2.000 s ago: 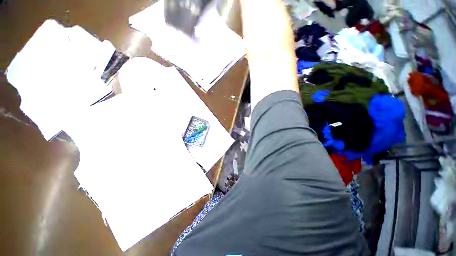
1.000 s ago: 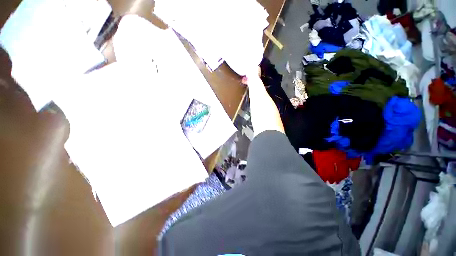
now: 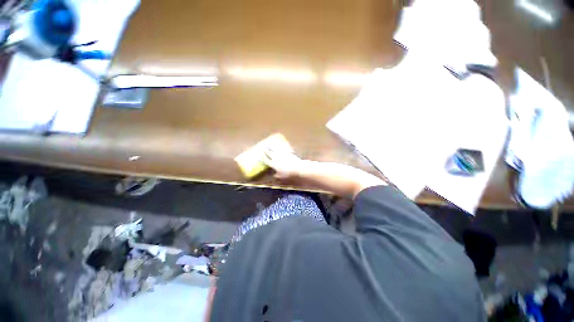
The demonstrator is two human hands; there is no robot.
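My right hand (image 3: 284, 164) reaches in from the right and grips a yellow cloth weight (image 3: 253, 160) at the table's near edge. The weight is tilted a little; whether it rests on the table is not clear. My left hand is not in view. White cut panel stacks (image 3: 415, 119) lie on the brown table (image 3: 252, 44) at the right. A small clip box (image 3: 464, 162) with a blue-green item sits on them.
The blue and white cutting machine (image 3: 53, 24) stands at the upper left by a white lay (image 3: 38, 100). Its base plate (image 3: 126, 97) shows beside it. A white stack (image 3: 547, 151) lies far right. Scraps (image 3: 119, 258) litter the floor below the table edge.
The view has swung left, bringing in the cutting machine. My right hand was at the white pieces farther along the table; it now holds the yellow weight.
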